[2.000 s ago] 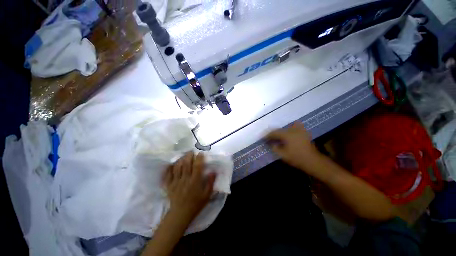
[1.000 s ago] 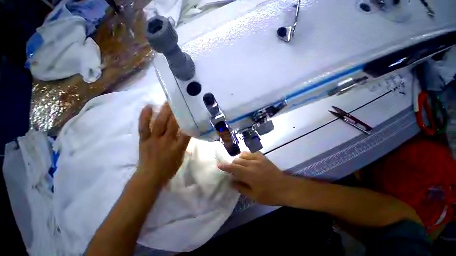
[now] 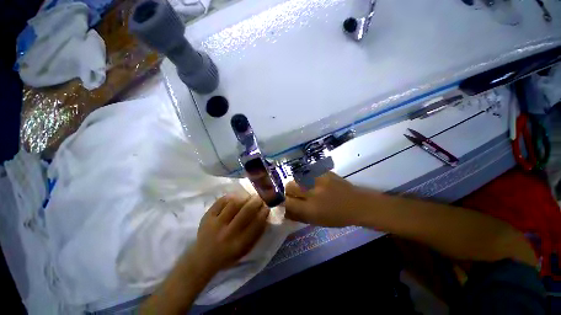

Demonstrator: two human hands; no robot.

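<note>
The white knit garment piece [image 3: 117,203] lies loose and bunched left of the needle area and under my hands. My left hand [image 3: 234,229] has its fingertips on the fabric edge just left of the shiny take-up lever guard [image 3: 264,178]. My right hand [image 3: 320,202] pinches the fabric edge just right of the guard, close below the dark grey attachment [image 3: 315,171]. Both hands are close together at the left end of the white sewing machine head [image 3: 295,74]. The guard and my fingers hide the presser foot and needle.
Thread snips [image 3: 432,147] lie on the table right of the needle. Scissors with red handles [image 3: 524,141] lie at the right edge above a red bag [image 3: 523,206]. A ruler strip [image 3: 480,161] runs along the front edge. White cut pieces [image 3: 31,234] are far left; more fabric [image 3: 61,52] lies behind.
My left hand has moved down and right along the fabric, near the needle area. My right hand has shifted slightly right. The camera view has moved closer over the machine head.
</note>
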